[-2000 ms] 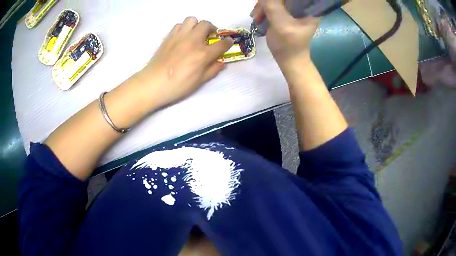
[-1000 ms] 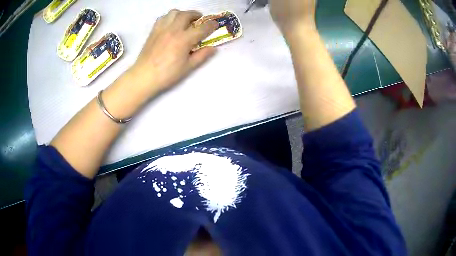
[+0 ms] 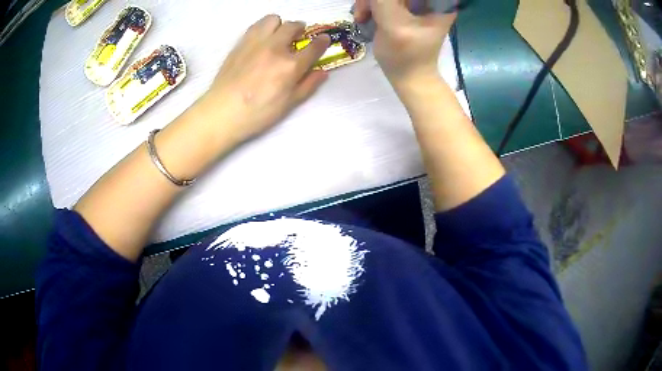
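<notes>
A cream oval lower shell (image 3: 358, 60) lies on the white mat near the top centre, with a dark circuit board (image 3: 350, 32) and a yellow battery (image 3: 333, 55) in it. My left hand (image 3: 265, 76) holds its left end, fingers over the battery. My right hand (image 3: 408, 40) grips the grey electric screwdriver (image 3: 438, 6), cut off by the top edge. The screwdriver's nose is at the right end of the shell; the bit tip is too blurred to tell whether it touches.
Two open shells with boards and batteries (image 3: 147, 83) (image 3: 118, 45) lie left on the white mat (image 3: 290, 156); part of another (image 3: 80, 10) shows at the top edge. A brown cardboard sheet (image 3: 591, 80) lies right on the green surface (image 3: 497, 61). The black cord (image 3: 538, 80) hangs across it.
My right hand has come down and left from the top edge, bringing the screwdriver back to the shell's right end. My left hand still holds the shell.
</notes>
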